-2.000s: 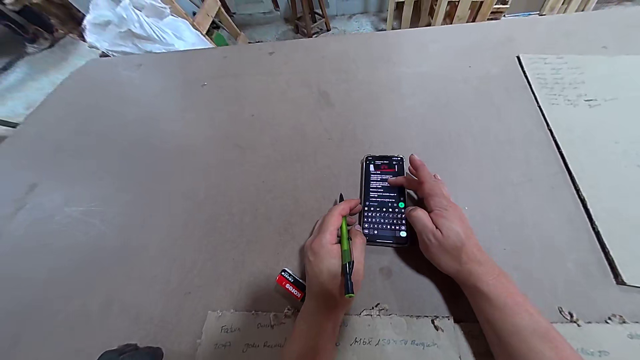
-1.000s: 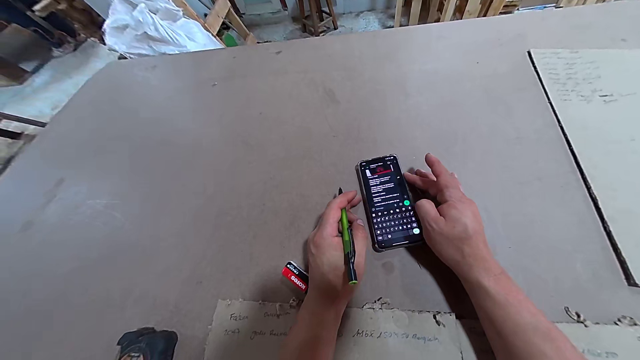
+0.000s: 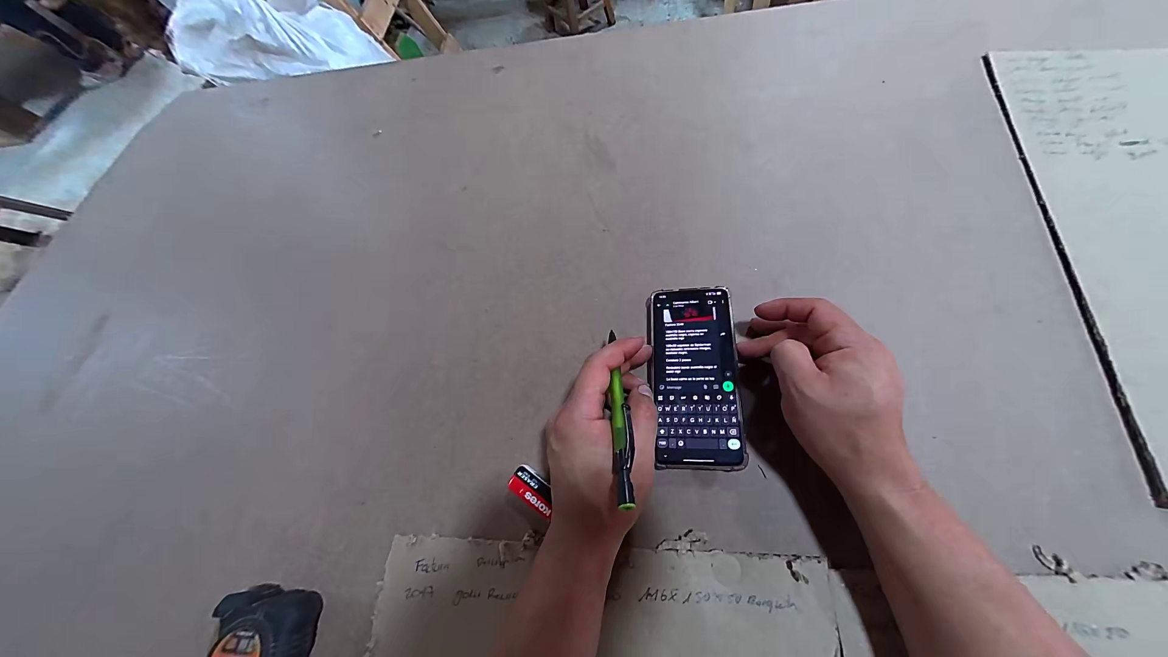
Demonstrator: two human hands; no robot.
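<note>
A smartphone [image 3: 698, 379] lies on the table, its lit screen showing a message thread and a keyboard. At the phone's left edge, my left hand [image 3: 598, 438] holds a green and black mechanical pencil [image 3: 620, 429], tip pointing away from me. My right hand [image 3: 826, 379] is at the phone's right edge with fingers curled and nothing seen in them; whether a fingertip touches the case I cannot tell. A red, white and black Kores eraser [image 3: 531, 491] lies beside my left wrist, partly hidden by it.
Sheets with handwriting [image 3: 730, 593] lie along the near edge, and a dark-edged pale panel [image 3: 1095, 201] with writing is at right. A black and orange tape measure [image 3: 265, 620] sits at lower left. Beyond the brown tabletop [image 3: 365, 274] are white plastic sheeting [image 3: 274, 41] and wooden pieces.
My right index finger was over the phone's screen two seconds ago; the right hand has moved off to its right side. The left hand still holds the pencil.
</note>
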